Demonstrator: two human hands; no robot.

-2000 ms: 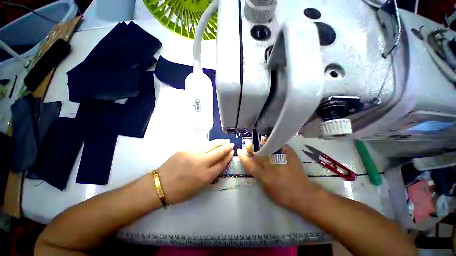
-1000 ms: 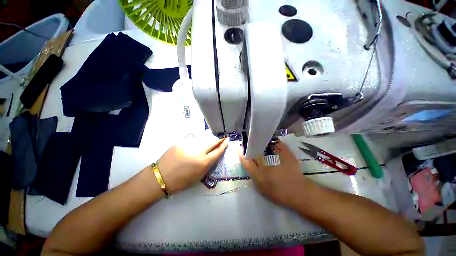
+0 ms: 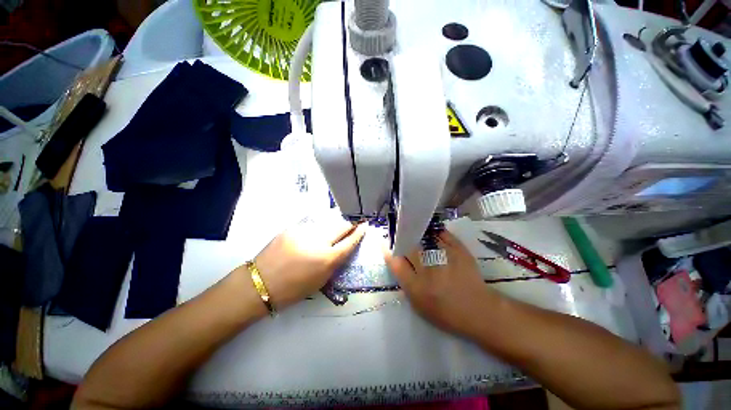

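My left hand (image 3: 300, 260) lies flat beside the needle plate (image 3: 365, 268), its fingertips close below the machine head (image 3: 353, 120). My right hand (image 3: 445, 280) lies on the other side, its fingertips under the head and partly behind the white guard. The needle area is mostly hidden by the head. A bit of dark fabric seems to be at the fingertips, but its shape and whether the fingers grip it cannot be told. Thin loose thread (image 3: 375, 307) lies in front of the plate. Dark fabric pieces (image 3: 172, 136) are heaped to the left.
Red-handled snips (image 3: 527, 260) and a green tool (image 3: 587, 252) lie right of my right hand. A white lamp (image 3: 300, 172) stands left of the head. A lime-green fan (image 3: 264, 32) is behind. Grey pieces (image 3: 44, 248) and a black slab (image 3: 72, 136) are far left.
The view has shifted relative to the machine. The dark fabric that showed between my fingertips is now mostly out of sight, and the plate is more exposed. Both hands stay beside it.
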